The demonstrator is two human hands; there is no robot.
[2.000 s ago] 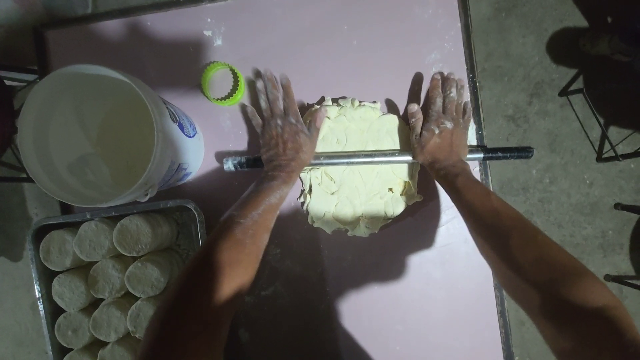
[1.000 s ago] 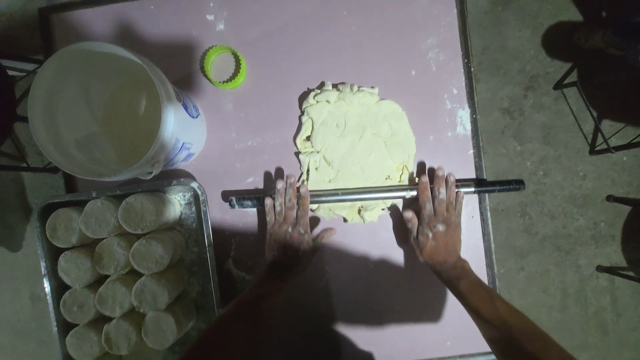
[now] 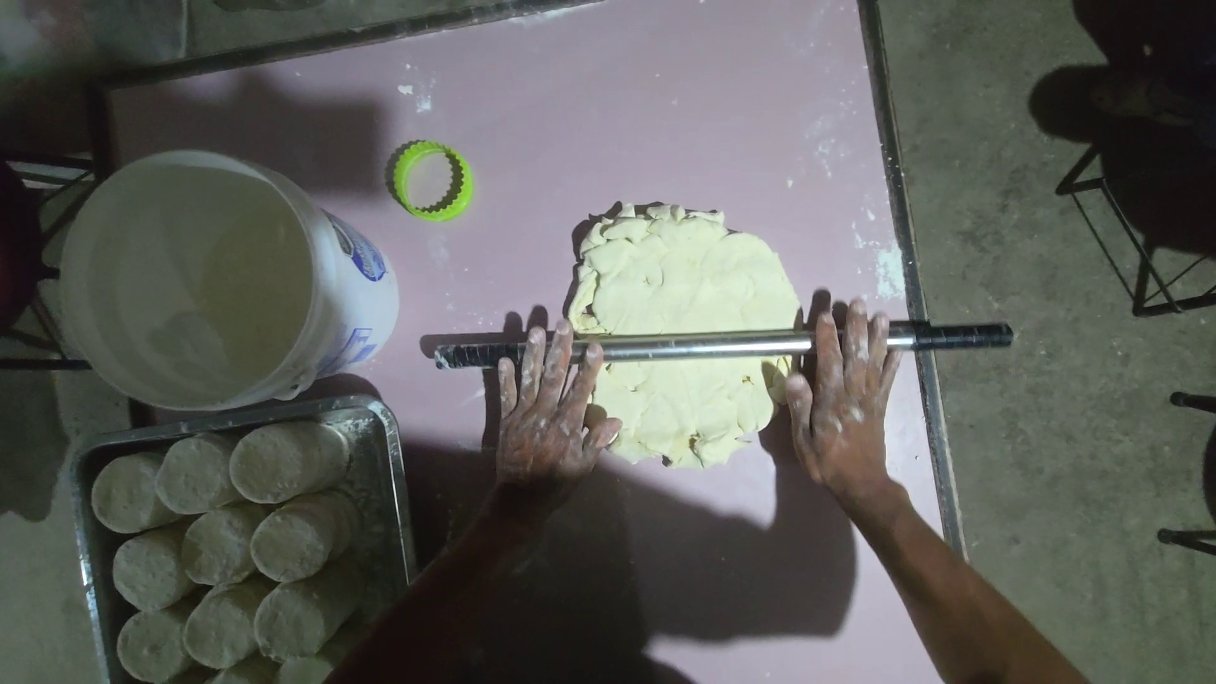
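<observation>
A metal rolling pin with black-wrapped ends lies across a flattened slab of pale dough with ragged edges. My left hand rests its spread fingers on the pin at the left of the dough, its thumb by the dough's lower left edge. At the right side, my right hand lies flat over the pin, fingers extended and not wrapped around it. Both hands are dusted with flour. A green scalloped ring cutter sits up and left of the dough.
A white plastic bucket stands at the left on the pink tabletop. Below it, a metal tray holds several cylindrical dough pieces. Stools with dark metal legs stand on the floor beyond the table's right edge.
The rolling pin moved down the dough toward me, then back up to about its middle, with both hands on it. The view has shifted somewhat.
</observation>
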